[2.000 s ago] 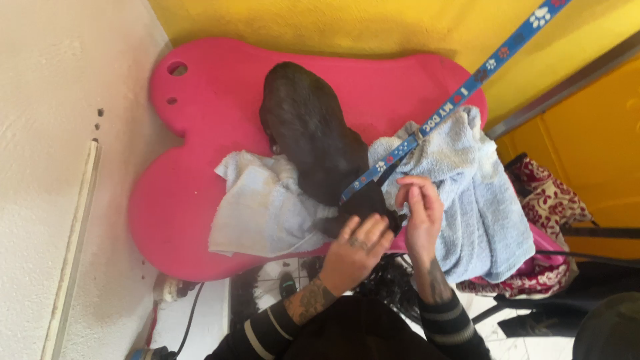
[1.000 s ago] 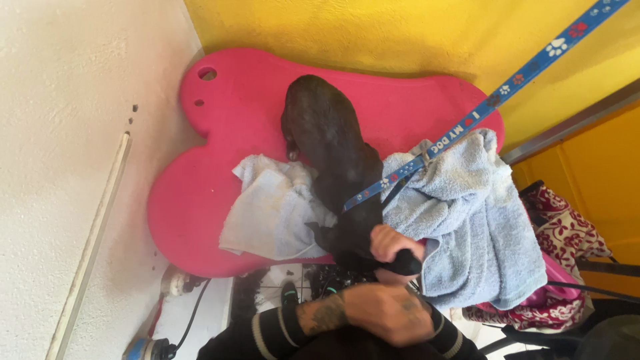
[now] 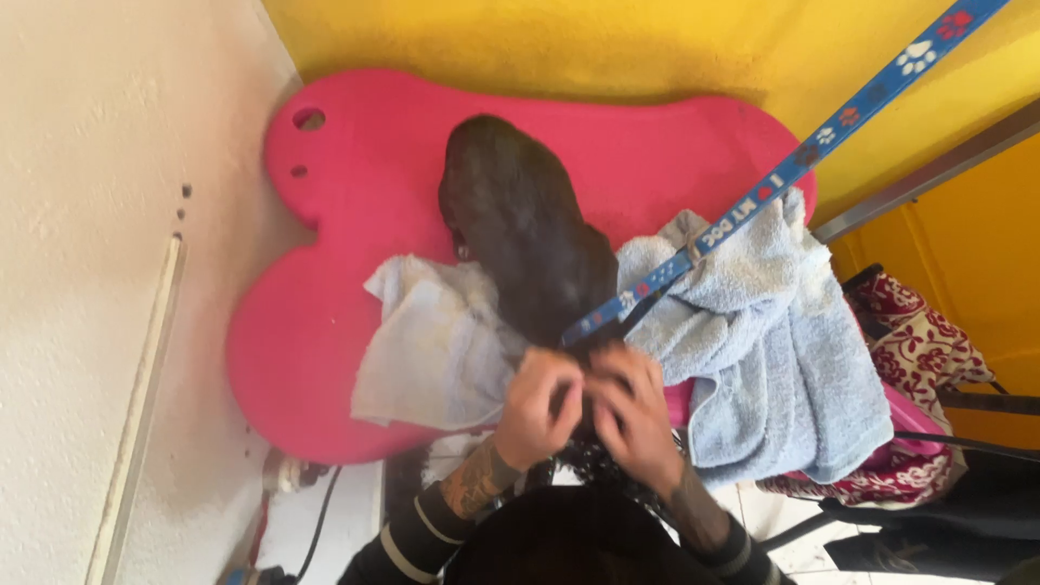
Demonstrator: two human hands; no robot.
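A black short-haired dog is on a pink bone-shaped grooming table, its head end toward me. A blue paw-print leash slants from its neck to the upper right. My left hand and my right hand are close together at the dog's head, fingers curled and blurred. They hide most of the head; whether the fingers grip it is unclear. A pale cloth lies left of the dog. To its right, a light blue towel is bunched and hangs over the near edge.
A yellow wall stands behind the table, a whitish wall on the left. Below the table's left lobe runs a black cable. Patterned red-and-cream fabric hangs at the right, near a metal rail.
My left hand has moved up from below the dog's head to beside my right hand. One second ago my right hand was at the head, with the left lower down.
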